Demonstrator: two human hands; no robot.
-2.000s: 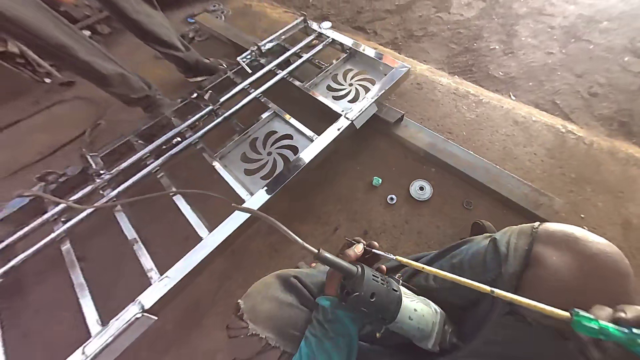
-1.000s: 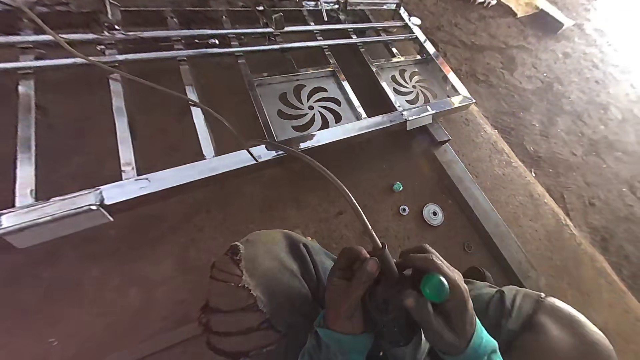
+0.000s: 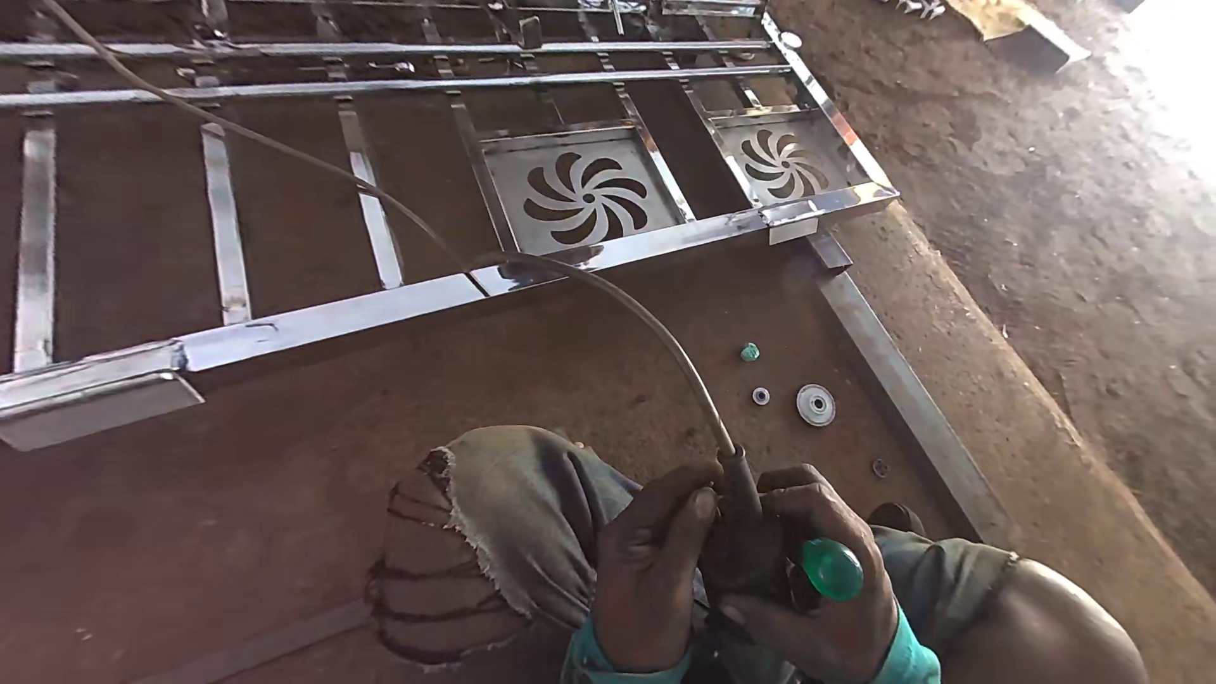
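Observation:
Between my knees, my left hand grips the cord end of a dark corded power tool, its thumb and fingers beside the cord's sleeve. My right hand is round the tool's other side and also holds a screwdriver by its green handle, whose butt points up at me. The screwdriver's shaft and tip are hidden. A grey power cord runs from the tool up and left over the metal frame. On the ground ahead lie a round metal disc, a small ring and a green piece.
A shiny metal frame with crossbars and pinwheel-cut panels spans the ground ahead. A rectangular metal bar lies at the right, alongside a concrete edge. Another small round part lies near my right foot.
The screwdriver, earlier stretched out to the right with its shaft showing, is now upright in my right hand at the tool. Both hands are now together on the tool. The view has turned.

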